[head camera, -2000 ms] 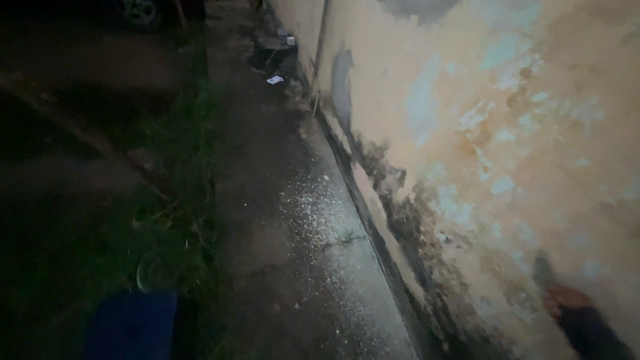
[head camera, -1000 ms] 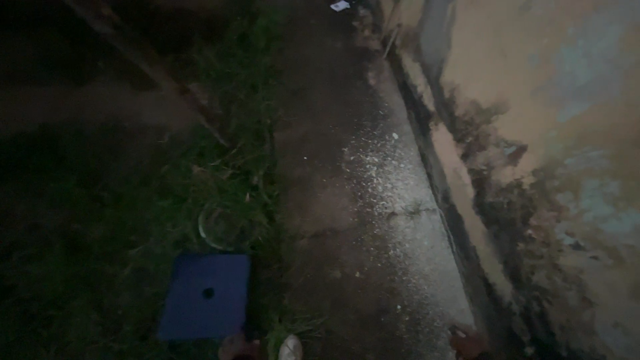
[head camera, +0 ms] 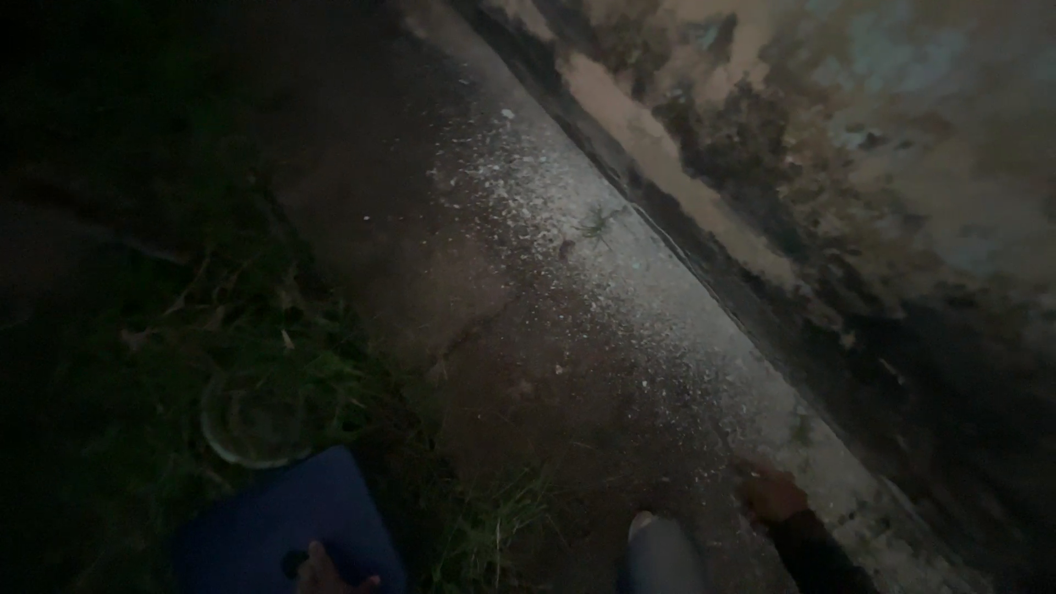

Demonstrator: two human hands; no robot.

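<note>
My left hand (head camera: pixel 330 573) is at the bottom edge, over a blue square panel with a round hole (head camera: pixel 289 520), its fingers apart; whether it touches the panel is unclear. To the right, my right hand (head camera: pixel 771 492) hangs over the concrete strip beside the wall, in a dark sleeve. Dim light hides its fingers, and no held object can be made out. Pale flakes and dust (head camera: pixel 528 206) lie scattered along the concrete path (head camera: pixel 412 280).
A stained, peeling wall (head camera: pixel 891 165) runs along the right. Dark grass (head camera: pixel 330 371) borders the path at left, with a round clear rim (head camera: pixel 256 421) in it. One of my legs (head camera: pixel 664 561) shows at the bottom.
The view has tilted down and turned. My right hand has left the wall, where it was two seconds ago, and is now low above the path. My left hand now shows over the blue panel.
</note>
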